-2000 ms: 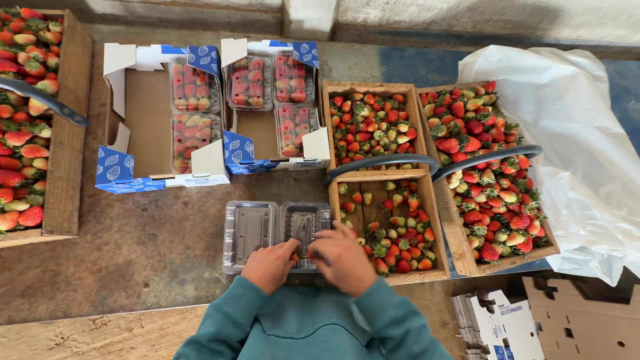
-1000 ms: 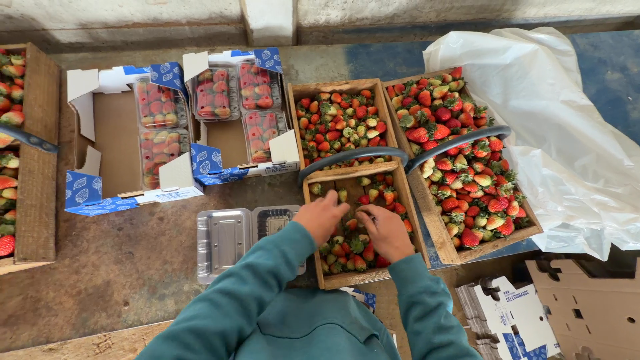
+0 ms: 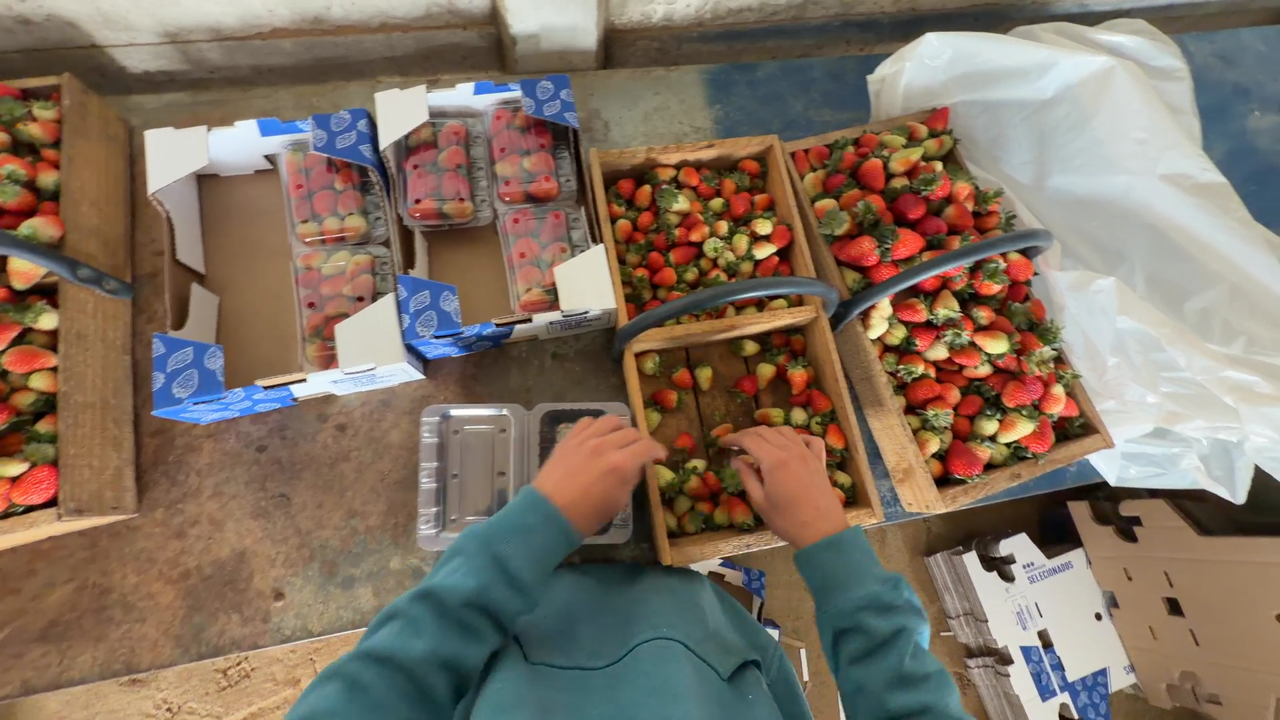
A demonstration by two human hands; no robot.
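Observation:
My left hand (image 3: 597,472) is over the right half of an open clear plastic clamshell (image 3: 473,475), its fingertips near the basket's left wall; whether it holds anything is hidden. My right hand (image 3: 787,480) reaches into the front section of a divided wooden basket (image 3: 645,470), fingers bent beside a small strawberry (image 3: 722,431); a grip on it is not clear. Loose strawberries (image 3: 710,508) lie around that hand, and bare boards show at the section's left. More strawberries (image 3: 690,235) fill the rear section, behind the dark curved handle (image 3: 730,293).
Two blue-and-white cardboard trays (image 3: 185,365) (image 3: 430,312) hold filled clamshells (image 3: 335,200). A full wooden basket (image 3: 905,455) stands at right beside white plastic sheeting (image 3: 1130,300). Another strawberry basket (image 3: 98,300) is at far left. Flattened cartons (image 3: 1060,600) lie at lower right.
Two seconds ago both hands were at the clamshell; one second ago both were in the basket's front section. Since then my left hand has moved back left over the clamshell.

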